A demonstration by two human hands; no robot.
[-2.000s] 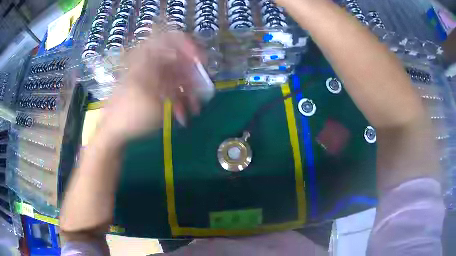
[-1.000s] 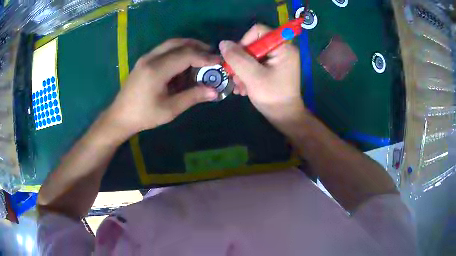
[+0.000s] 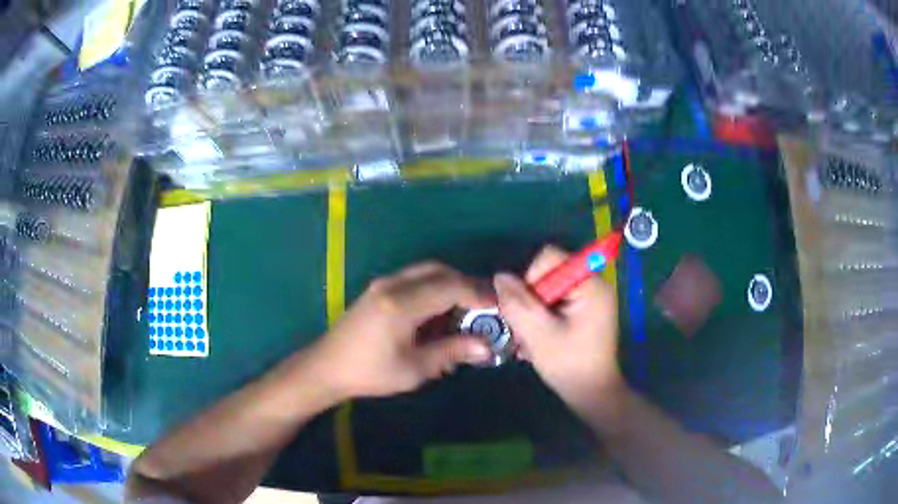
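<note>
My left hand holds a small round part, a silver-white ring with a dark centre, between thumb and fingers near the middle of the green mat. My right hand grips a red pen-type tool with a blue dot on it. The tool slants up to the right, and its front end is at the part, mostly hidden by my fingers. The brass-coloured round piece seen earlier is not clearly visible; something metallic shows just under the part.
Clear trays with rows of ring parts stand behind the mat. Three loose rings and a reddish-brown square lie at right. A blue-dot sheet lies at left. Side trays flank the mat; green tape is at the near edge.
My left hand came from the back trays and now holds a part. My right hand now holds the red tool. Since one second ago, the view has tilted up towards the trays, with the grips unchanged.
</note>
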